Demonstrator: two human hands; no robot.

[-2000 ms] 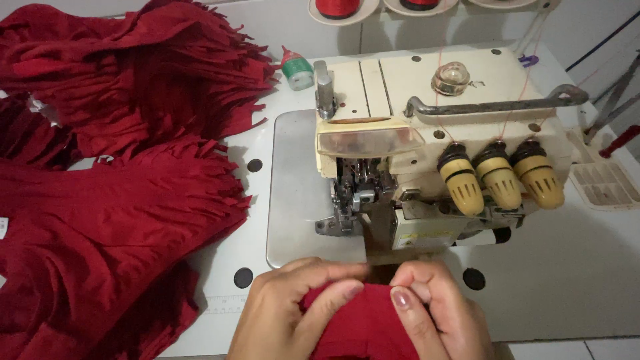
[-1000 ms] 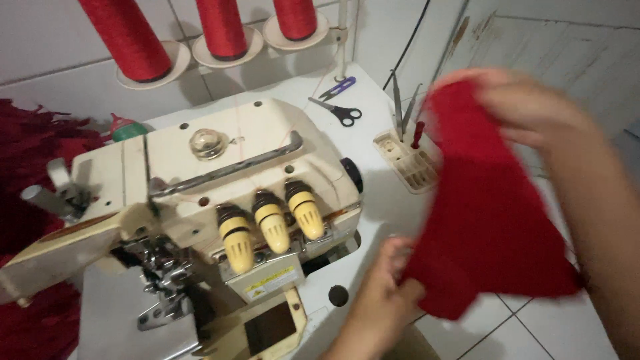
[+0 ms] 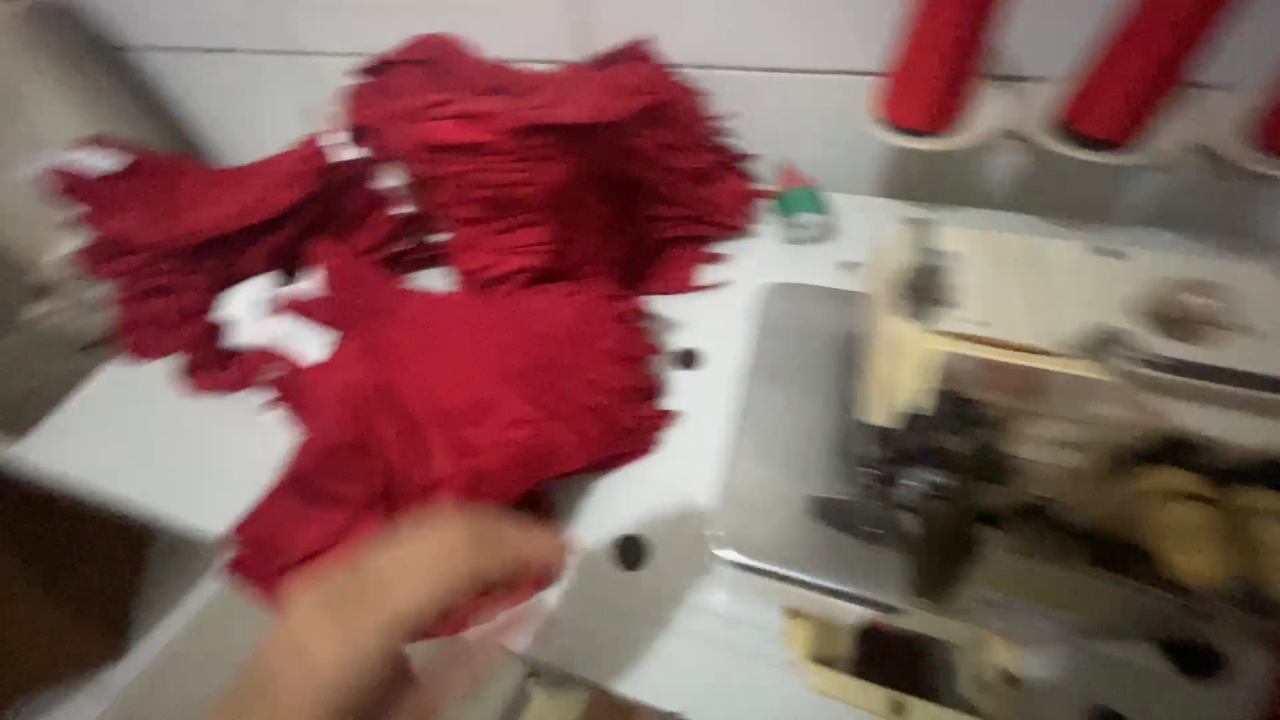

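Observation:
My left hand, blurred, is at the lower part of the view, over the near edge of a pile of red cut fabric pieces. Its fingertips are by the fabric, and whether they grip any is unclear. Behind lies a second, taller stack of red fabric, with a darker red bundle to its left. White tags or scraps show between the piles. An overlock sewing machine stands at the right, its grey metal plate beside the fabric. My right hand is out of view.
Red thread cones stand on holders at the back right. A small bottle with a green band is on the white table behind the machine's plate. The table's left edge runs beside the fabric piles.
The view has swung left from the machine's right side to the fabric piles. The red piece held in both hands one second ago is no longer seen in them, and the right hand has left the view.

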